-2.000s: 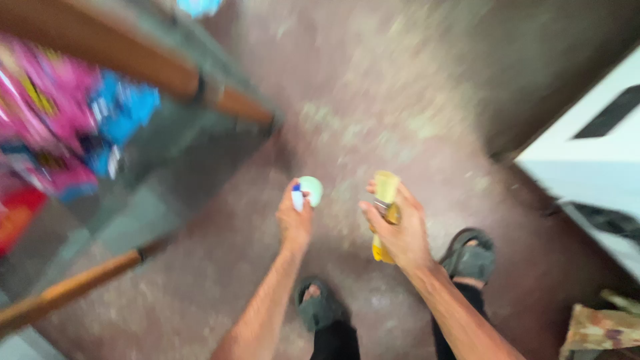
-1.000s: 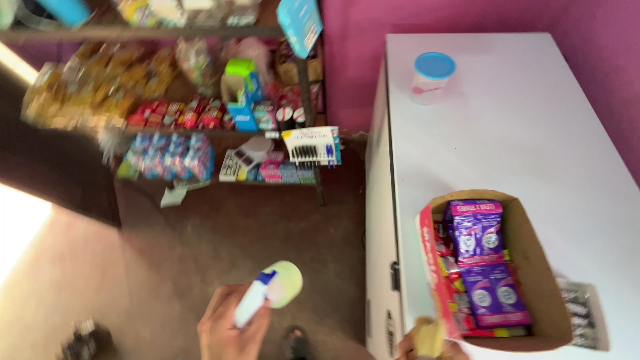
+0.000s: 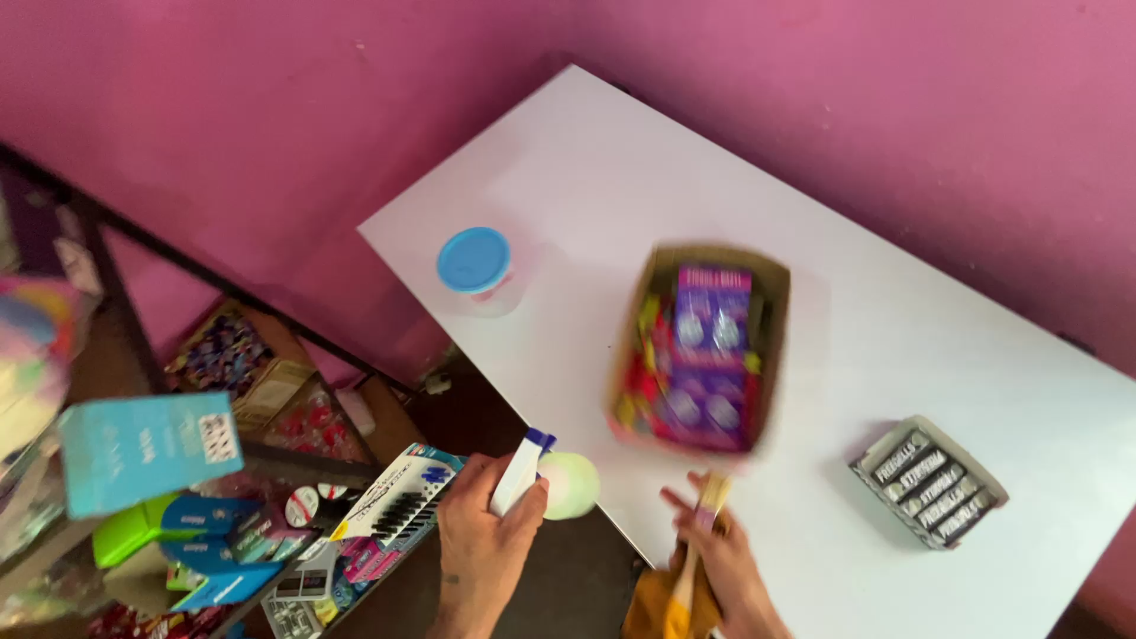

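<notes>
In my left hand is a white bottle with a blue top, with a pale green round item right beside it; whether that is held too I cannot tell. My right hand grips a paintbrush with pale bristles and a yellow-ended handle, along with an orange-brown cloth. Both hands are at the near edge of a white flat top. Just beyond my right hand stands an open cardboard box of purple and red packets, blurred.
A clear tub with a blue lid stands on the white top's left part, a small box of black packs on its right. Shelves with packaged goods and a light-blue box are at left. Pink walls rise behind.
The view has swung from the floor to the white top and wall. Both hands have come further into view since one second ago, still holding the bottle and brush.
</notes>
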